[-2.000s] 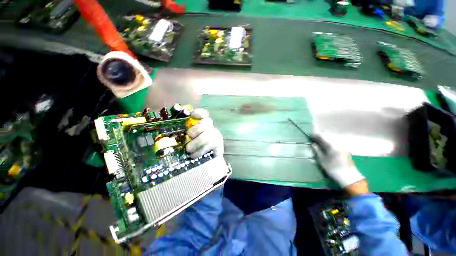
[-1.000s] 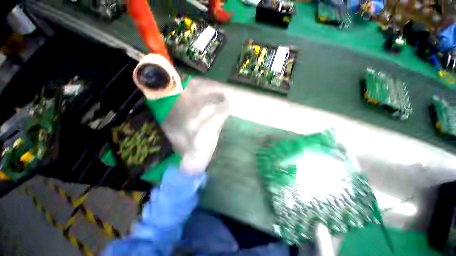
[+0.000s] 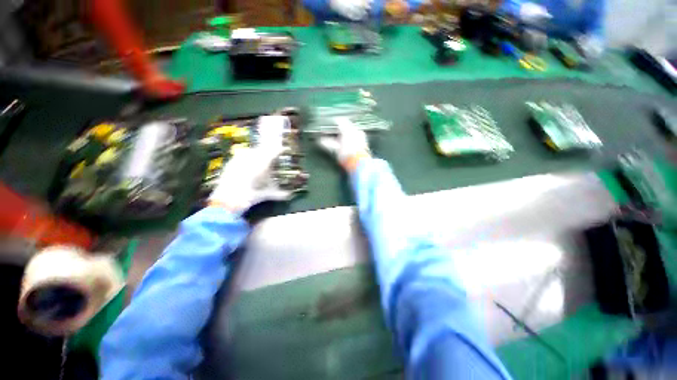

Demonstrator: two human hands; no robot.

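My left hand (image 3: 249, 180), in a white glove, lies over the near part of a populated power circuit board (image 3: 226, 137) in its black frame on the dark green belt, fingers on its top and edge. My right hand (image 3: 347, 142), also gloved, is at the near edge of a green circuit board (image 3: 345, 110) just right of the framed one and holds that edge. This board is blurred, so I cannot tell whether it touches the belt. Thin dark tweezers (image 3: 525, 326) lie on the right of the bench.
Another framed board (image 3: 122, 167) is at left on the belt (image 3: 401, 167); two green boards (image 3: 466, 132) are at right. A tape roll (image 3: 63, 293) and red-orange post (image 3: 37, 219) stand at left, a black bin (image 3: 631, 263) at right. Blue-sleeved people are across the belt.
The green board has moved from above the mat to the belt with my right hand. My left hand has moved from the metal plate onto the framed board. The tweezers now lie apart from my hand.
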